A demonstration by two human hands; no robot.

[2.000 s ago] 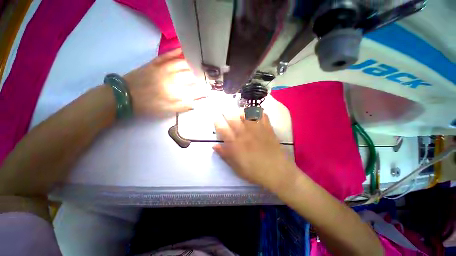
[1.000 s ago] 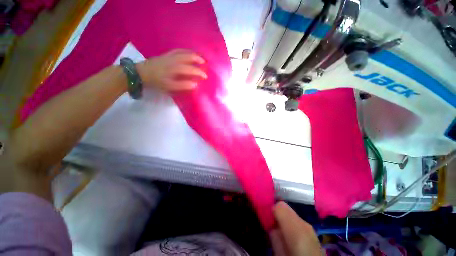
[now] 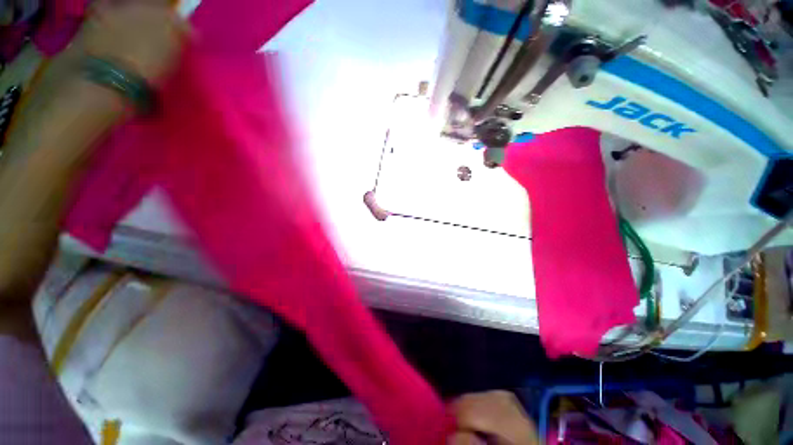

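Note:
A long bright pink fabric panel (image 3: 300,252) stretches diagonally from upper left to bottom centre, blurred by motion. My left hand (image 3: 130,39), blurred and wearing a green bangle, holds its upper end at the upper left. My right hand (image 3: 494,421), partly cut off by the bottom edge, grips its lower end below the table's front edge. The panel is left of the needle area of the white JACK sewing machine (image 3: 639,117), away from the presser foot. Another pink piece (image 3: 574,252) lies right of the needle and hangs over the table edge.
Green-handled snips (image 3: 642,261) lie beside the right pink piece. A white bundle with yellow tape (image 3: 174,348) is at lower left. A blue crate with fabric scraps (image 3: 549,401) is below the table at right. More pink fabric (image 3: 248,19) lies at the upper left.
Both hands were near the needle, then the right hand drew one end of the panel towards the wearer. The left hand has since moved to the upper left, and the panel has shifted left off the needle area.

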